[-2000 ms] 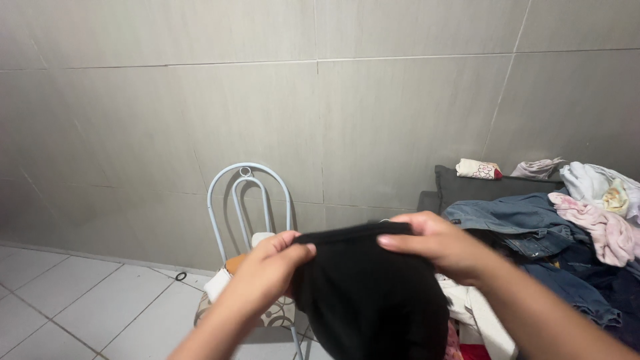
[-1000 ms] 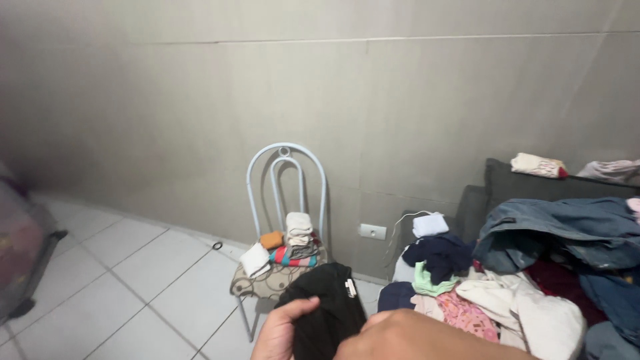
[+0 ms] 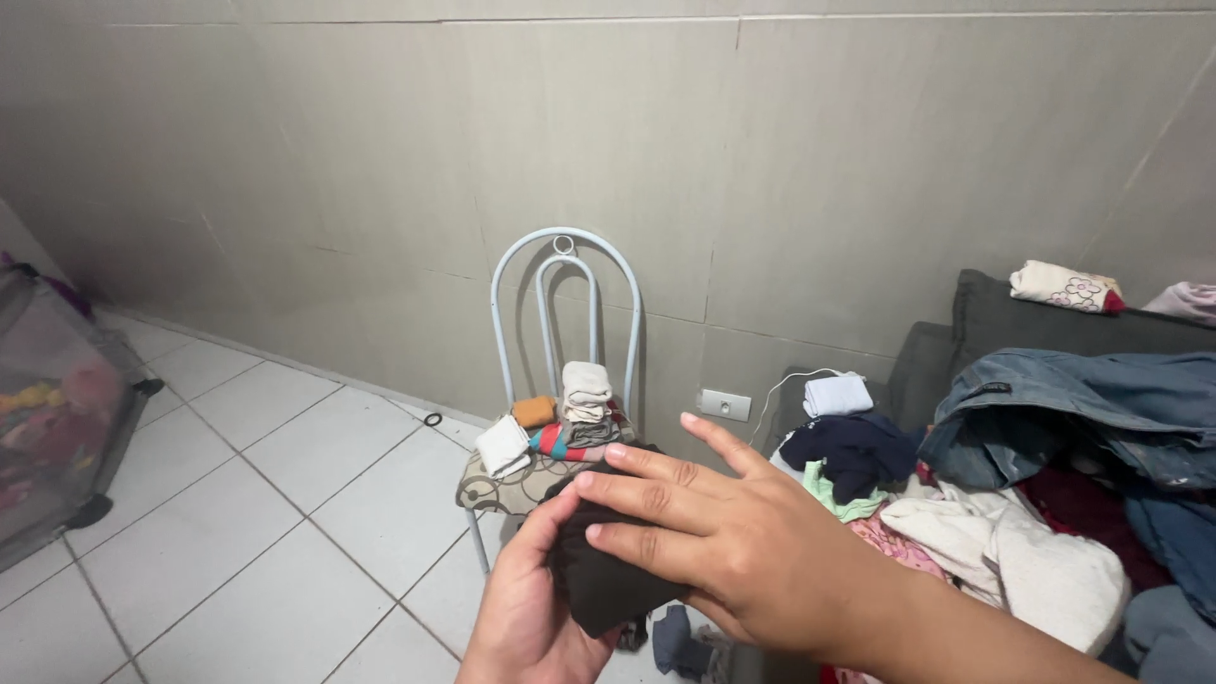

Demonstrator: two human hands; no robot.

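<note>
A black garment (image 3: 613,560), folded into a small bundle, lies between my two hands at the lower middle. My left hand (image 3: 537,589) grips it from below and the left, thumb along its edge. My right hand (image 3: 731,532) rests over its top with the fingers spread, touching the cloth. Just beyond stands a metal-framed chair (image 3: 498,313) with a patterned seat. On that seat are a stack of light folded cloths (image 3: 586,389), a white folded cloth (image 3: 503,446), an orange one (image 3: 534,411) and a striped one (image 3: 560,444).
To the right, a dark grey sofa (image 3: 988,313) bears heaped clothes, among them a denim garment (image 3: 1064,399) and a cream garment (image 3: 1026,551). A wall socket (image 3: 725,405) is behind. A wheeled container (image 3: 66,418) stands at the far left. Dark cloths (image 3: 679,646) lie low, below my right hand.
The black garment hung spread between both hands two seconds ago and is now a small folded bundle. My right hand has come over its top. The view has shifted, bringing in the container.
</note>
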